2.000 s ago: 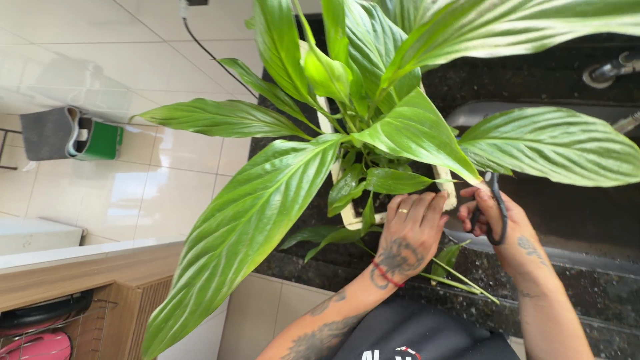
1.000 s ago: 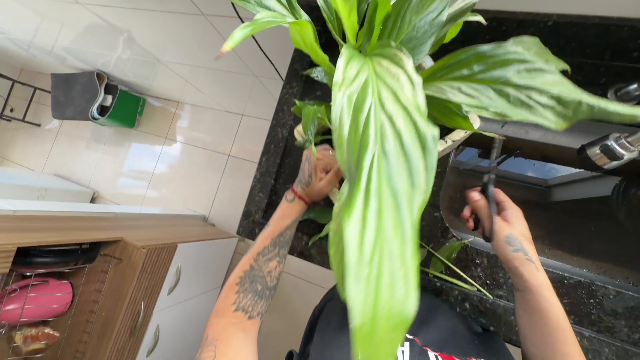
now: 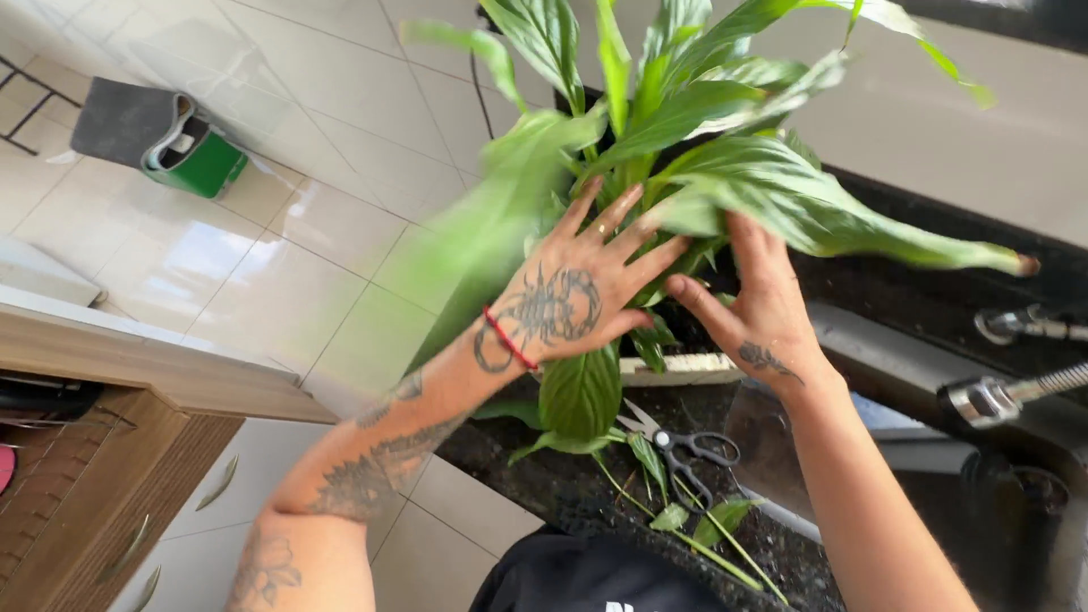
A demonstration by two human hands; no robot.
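A broad-leaved green potted plant stands in a whitish planter on a dark stone counter. My left hand, fingers spread, lies over the leaves and stems above the planter. On the plant's right side my right hand touches the underside of a large leaf, thumb apart; its fingertips are partly hidden. Black-handled scissors rest with blades parted on the counter near the planter. Cut stems and small leaves lie beside and below them.
At the right are a metal sink basin and a faucet hose with a chrome head. A wooden cabinet stands at lower left. A green and grey container is on the tiled floor.
My right hand has let go of the scissors, which now lie on the counter, and has moved up to the leaves. My left hand has moved from the planter's side onto the foliage.
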